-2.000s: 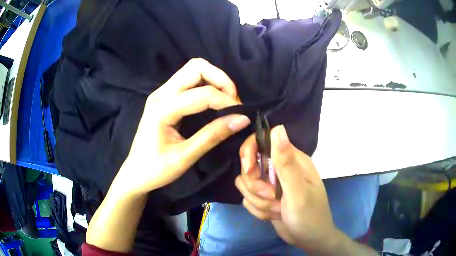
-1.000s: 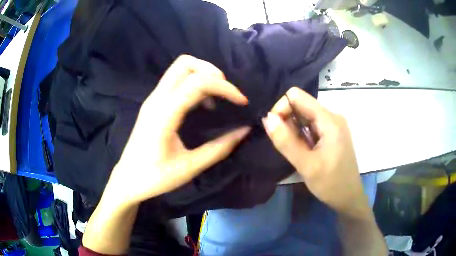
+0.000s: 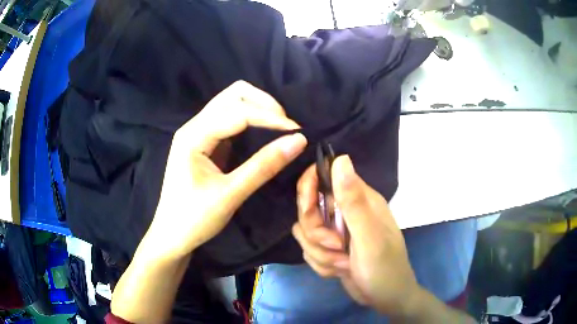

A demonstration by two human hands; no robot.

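A large dark garment point(image 3: 145, 82) lies bunched over the left and middle of the table. My left hand point(image 3: 215, 171) pinches a narrow folded seam point(image 3: 322, 133) of it between thumb and index finger. My right hand point(image 3: 354, 234) holds thread snips point(image 3: 326, 183), with the dark blades pointing up just below the seam, close to my left thumb tip. The pink handle shows between my right fingers and thumb. Any thread at the seam is too fine to make out.
The white table point(image 3: 481, 164) curves along the right. Part of the sewing machine point(image 3: 411, 25) and a round dial point(image 3: 442, 47) show beyond the garment. Dark cut panels point(image 3: 515, 19) lie at the upper right. A blue tray point(image 3: 38, 152) is at the left. My lap in light blue is below.
Since one second ago, my left fingers have closed on the seam. My right hand has moved down and left, turning the snips' blades up toward the seam.
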